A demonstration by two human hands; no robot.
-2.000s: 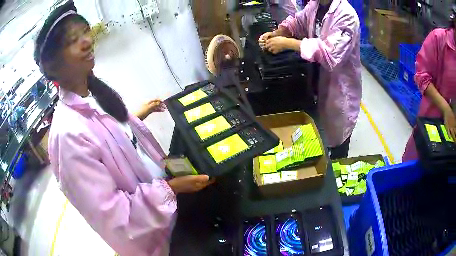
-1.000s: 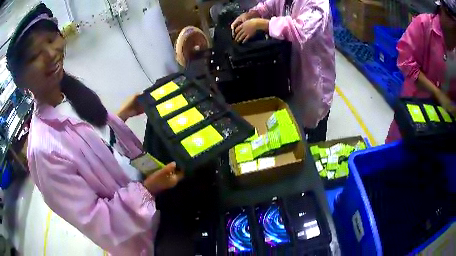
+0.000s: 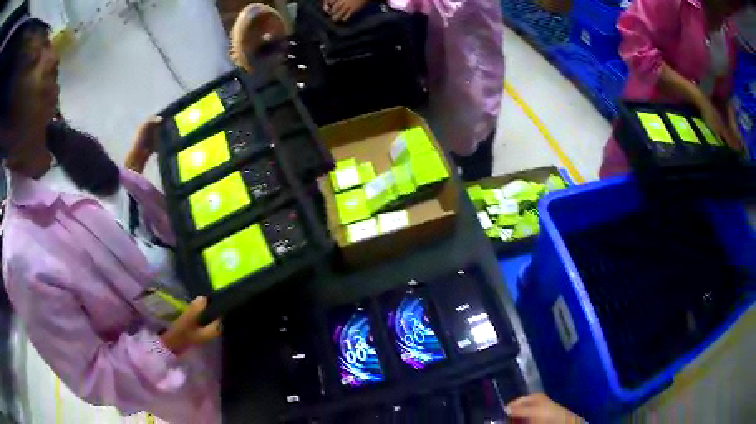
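Observation:
A black phone tray (image 3: 514,356) lies on the dark bench with several phones face up; two screens (image 3: 356,346) show a blue-purple picture with a clock, and one at the right shows white patches. Part of another row of dark phones (image 3: 423,411) shows at the bottom edge. My right hand (image 3: 543,410) is at the bottom edge, mostly cut off, its fingertips at the right end of this near row; whether it grips anything is hidden. My left hand is not in view.
At left, a person in pink holds a tray (image 3: 217,300) of phones with green cards. An open carton (image 3: 406,252) and a low box (image 3: 510,207) hold green pieces. A blue crate (image 3: 609,352) stands right; another person holds a tray (image 3: 676,161) above it.
The view has shifted, and bench things sit higher and further left. My right hand has come in at the bottom. The near row of phones now shows. The left person's head has turned.

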